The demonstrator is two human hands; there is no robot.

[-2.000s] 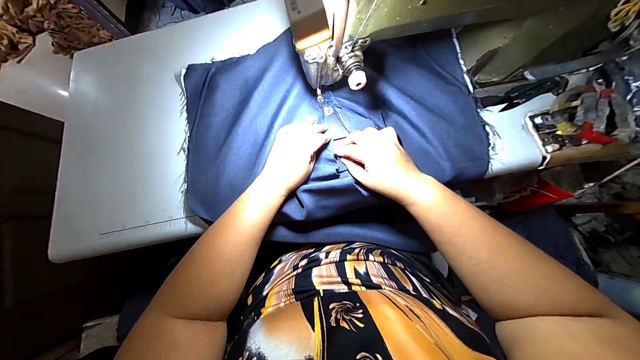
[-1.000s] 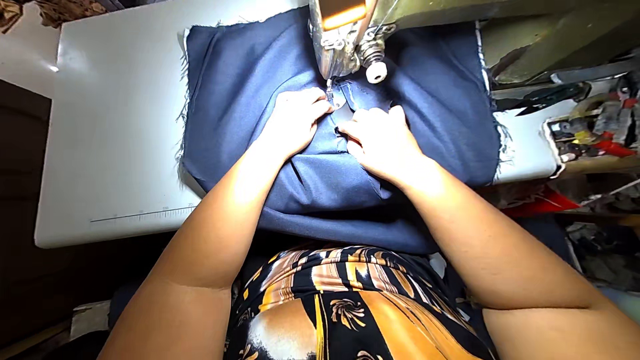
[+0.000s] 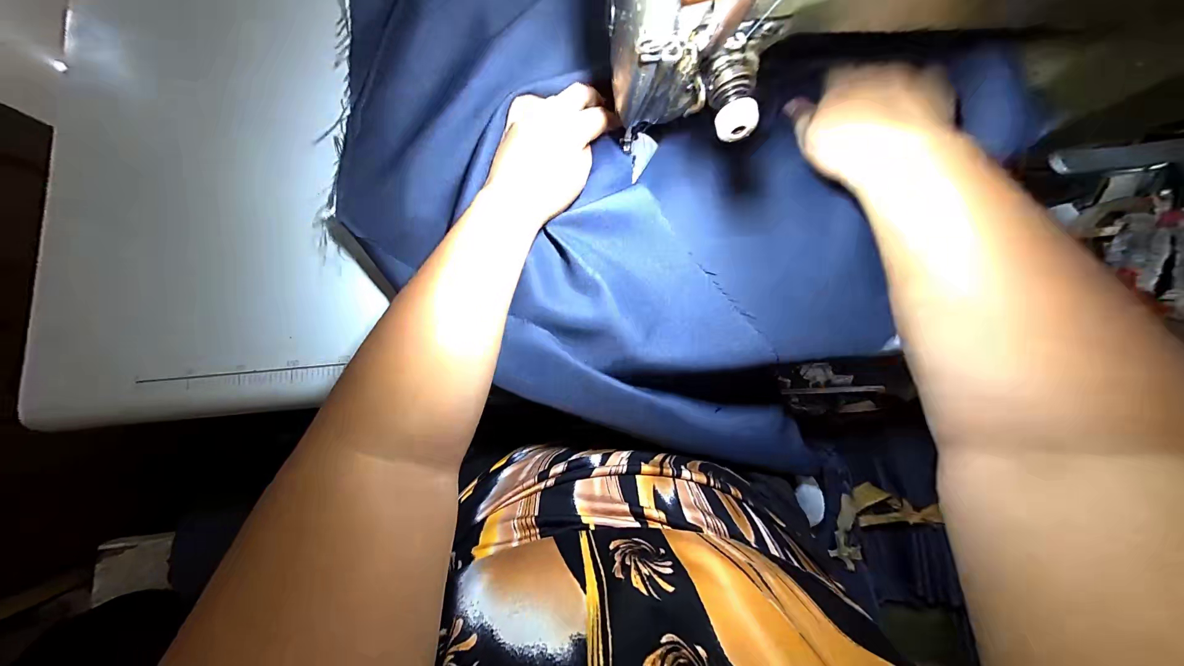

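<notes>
Navy blue fabric (image 3: 647, 296) with frayed edges lies bunched under the sewing machine head (image 3: 675, 65) and hangs over the table's front edge. My left hand (image 3: 555, 139) is closed on a gathered fold of it, just left of the needle area. A small pale piece (image 3: 644, 155) shows beside the presser foot (image 3: 628, 141). To the right of the machine's round tension knob (image 3: 737, 120), my right hand (image 3: 874, 116) is over the far part of the fabric. It is blurred, and its fingers cannot be made out well.
The white sewing table (image 3: 194, 213) extends to the left, with a printed ruler scale (image 3: 268, 375) near its front edge. Assorted scraps and small items (image 3: 1142, 240) lie at the right. Yellowish cloth strips (image 3: 883, 513) hang below the table, right of the patterned garment (image 3: 647, 555).
My right hand has left the spot near the needle and moved away to the right. The fabric has turned and now lies askew, its right part folded differently. The view is closer.
</notes>
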